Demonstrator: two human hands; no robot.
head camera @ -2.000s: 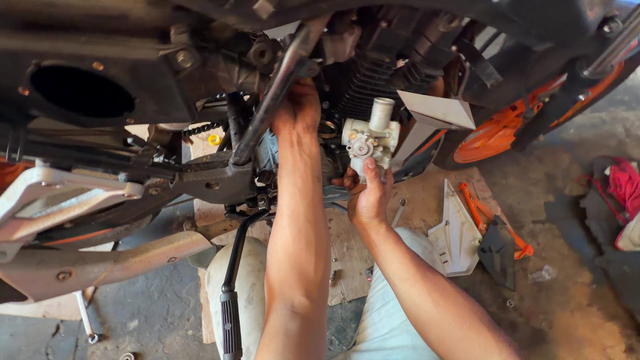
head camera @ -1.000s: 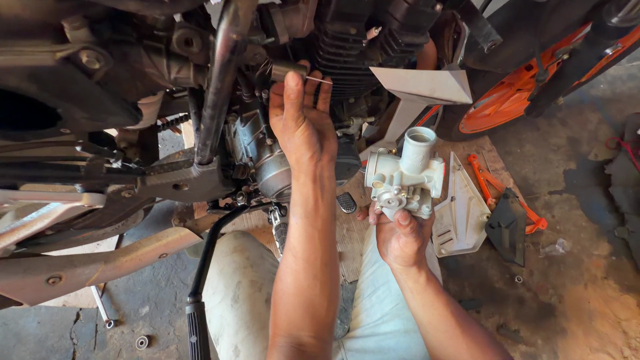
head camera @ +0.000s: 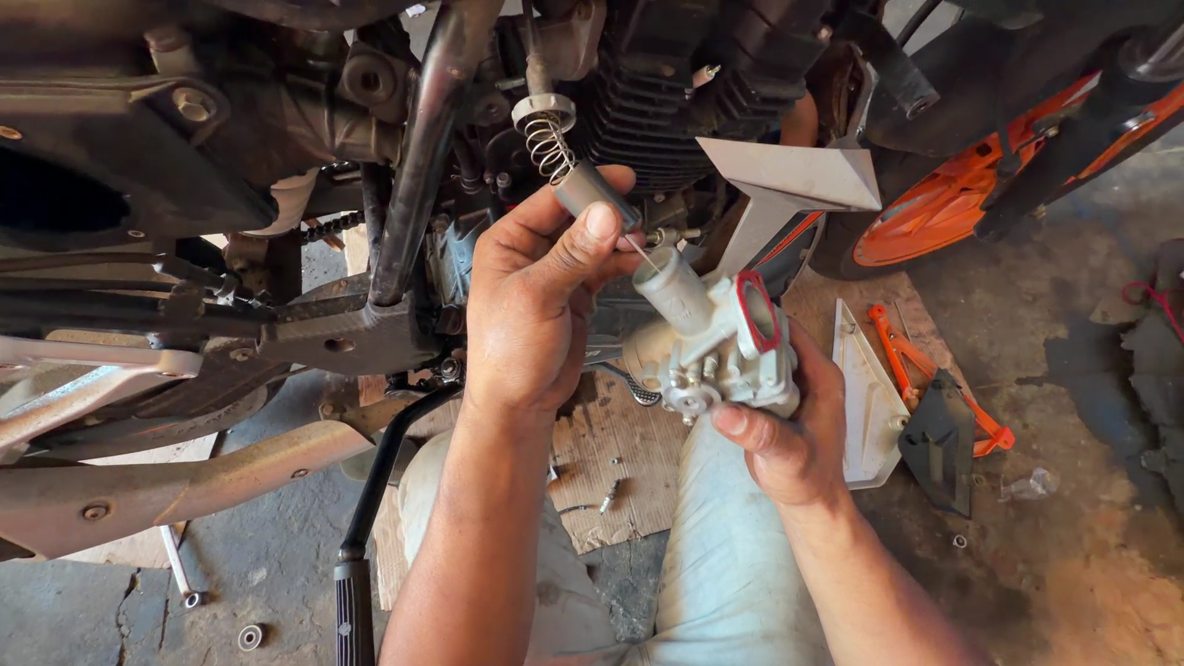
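Between the thumb and fingers of my left hand (head camera: pixel 546 287) is a grey cylindrical throttle slide (head camera: pixel 592 196), tilted down to the right. A coil spring (head camera: pixel 548 148) runs from its upper end to a round carburetor cap (head camera: pixel 544 111) on a cable. From the slide's lower end a thin jet needle (head camera: pixel 643 254) points at the mouth of the carburetor's upright tube. My right hand (head camera: pixel 791 425) holds the pale metal carburetor (head camera: pixel 721 347) from below and the right side. A red gasket (head camera: pixel 758 311) rings one of its openings.
The motorcycle's finned engine cylinder (head camera: pixel 647 120) and black frame tube (head camera: pixel 425 148) stand close above and left. A kick lever (head camera: pixel 379 490) reaches down at left. White and orange parts (head camera: pixel 939 379) lie at right; a wrench (head camera: pixel 178 564) and a bearing (head camera: pixel 251 636) lie at lower left.
My left hand has come down from the engine area with the slide, which is now beside the carburetor's tube. The carburetor has turned, and its red gasket now shows. The view has shifted.
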